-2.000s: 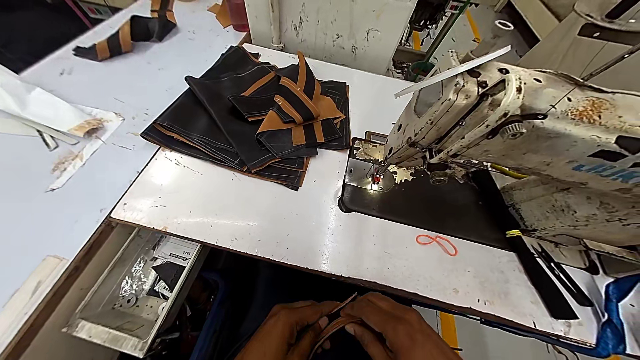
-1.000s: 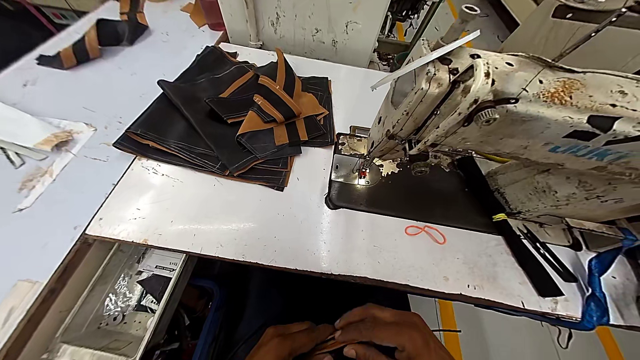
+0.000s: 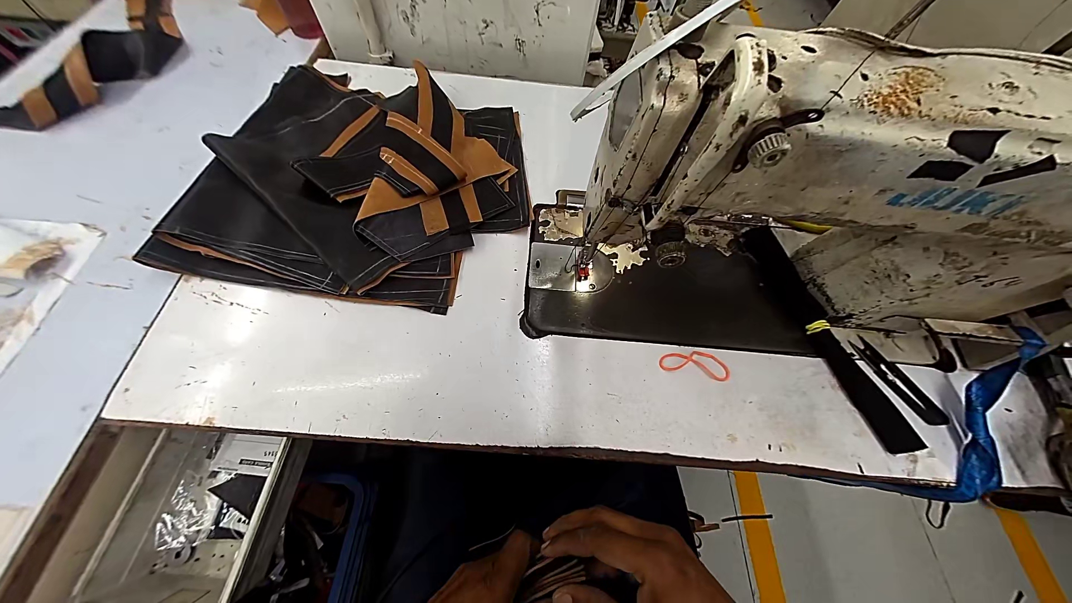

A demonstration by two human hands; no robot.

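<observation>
Low at the front, below the table edge, my left hand (image 3: 490, 574) and my right hand (image 3: 628, 548) are closed around a bundle of thin dark and brown strips (image 3: 554, 576), partly hidden by the fingers. Beyond them, on the white table, lies a stack of black stitched leather-like panels (image 3: 276, 201) with tan edges. Smaller black and tan striped pieces (image 3: 427, 167) rest on top of it. A white Juki sewing machine (image 3: 837, 126) stands to the right, its needle area lit. An orange rubber band (image 3: 695, 365) lies on the table before it.
Thread snips (image 3: 900, 381) and a black strip with a yellow band (image 3: 867, 394) lie at the right. A blue cloth tie (image 3: 980, 427) hangs by the table edge. At lower left are an open drawer (image 3: 280, 502) and a blue bin (image 3: 360, 536). A side table (image 3: 126, 167) adjoins at left.
My hands stay together below the table edge, with the striped edges of the bundle now showing between them. The view has shifted somewhat.
</observation>
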